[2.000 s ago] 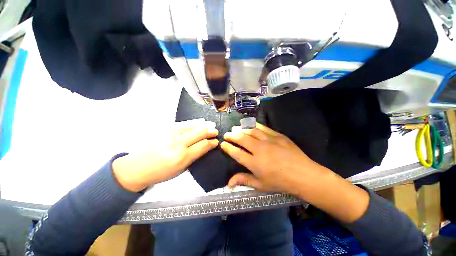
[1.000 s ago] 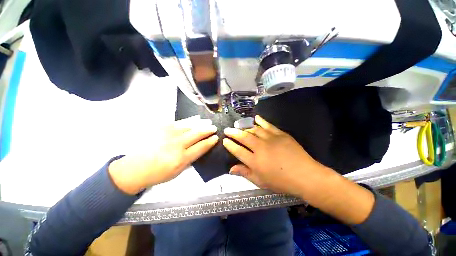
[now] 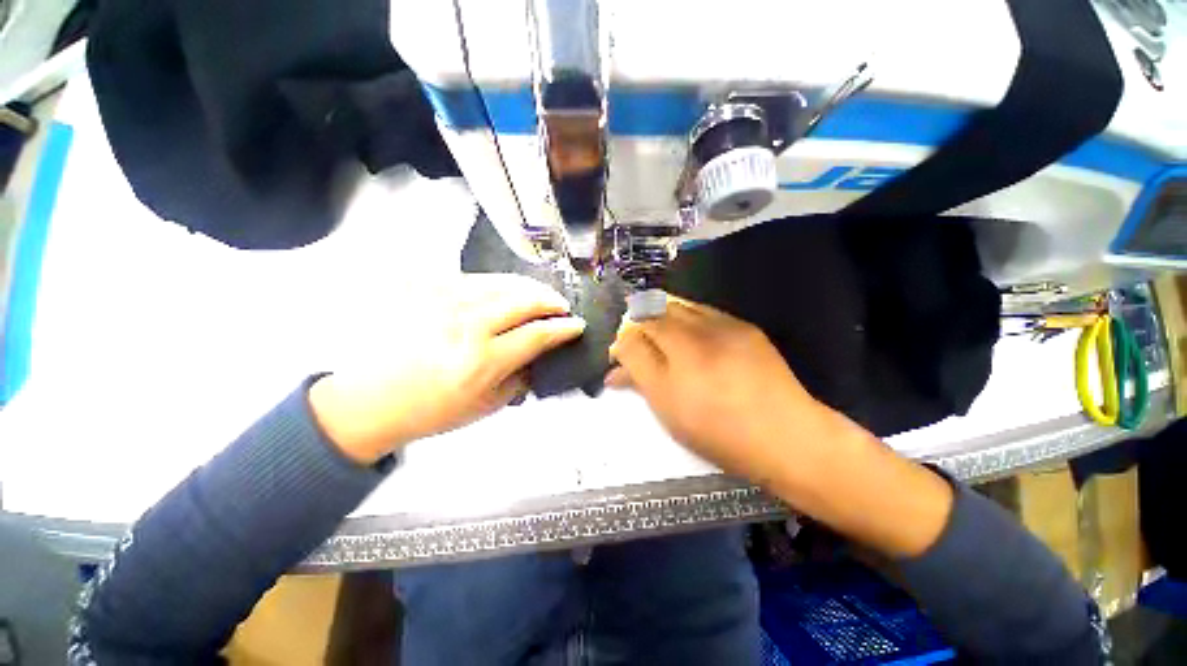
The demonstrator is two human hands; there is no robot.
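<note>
A small black cut piece [image 3: 581, 341] lies on the white table under the needle area, with its near edge between my hands. My left hand [image 3: 449, 349] rests at its left side, with the fingertips on the cloth. My right hand [image 3: 703, 371] is at its right side, with bent fingers and the fingertips at the cloth's edge. The needle bar and presser foot area [image 3: 582, 260] is just beyond my fingertips; the needle itself is too small to tell. The white sewing machine [image 3: 807, 52] stands above the work.
A large black garment piece [image 3: 833, 319] lies right of the needle. More black cloth [image 3: 260, 130] is at the back left. A black strip [image 3: 1061, 91] drapes over the machine head. Scissors with yellow and green handles [image 3: 1097, 372] lie at the right. A ruler band [image 3: 560, 524] runs along the front edge.
The small piece has moved away from me, towards the needle, and less of it shows in front. My right hand's fingers have bent and drawn in, and its thumb is no longer spread out.
</note>
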